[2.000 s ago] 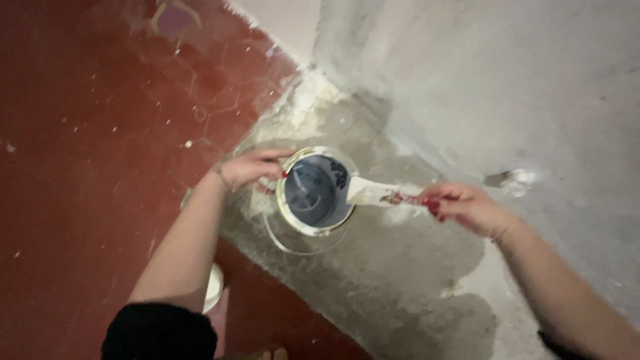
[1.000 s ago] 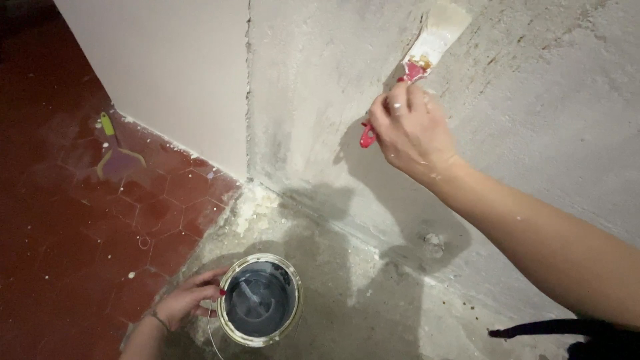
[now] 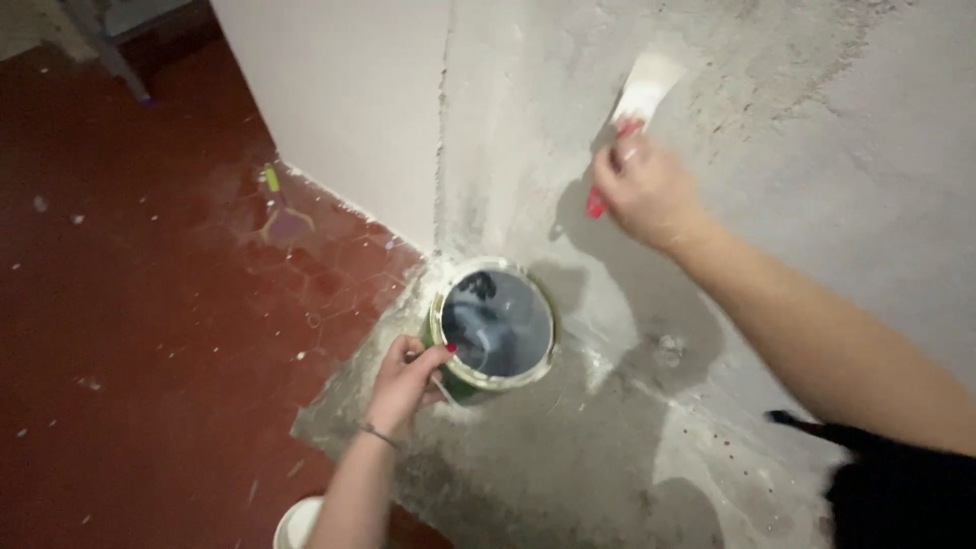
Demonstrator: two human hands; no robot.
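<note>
My right hand (image 3: 648,187) is closed around the red handle of a paintbrush (image 3: 648,88), whose broad pale bristles lie against the grey plaster wall (image 3: 762,252). With its thumb at the rim, my left hand (image 3: 412,377) grips the near left side of a green bucket (image 3: 550,362). Grey liquid (image 3: 503,324) with a dark patch and reflections shows inside the bucket. Whether the bucket rests on the floor or is raised, I cannot tell.
Red hexagonal floor tiles (image 3: 191,366) meet a bare grey concrete strip (image 3: 534,457). A white container (image 3: 297,526) stands by my left forearm. On the tiles lies a scraper-like tool with a yellow-green handle (image 3: 271,177). A pale wall section (image 3: 343,99) juts out at the corner.
The brush has gone from the bucket rim to the wall, held in my right hand throughout. Since one second ago, the bucket has come closer to the wall corner with my left hand on it.
</note>
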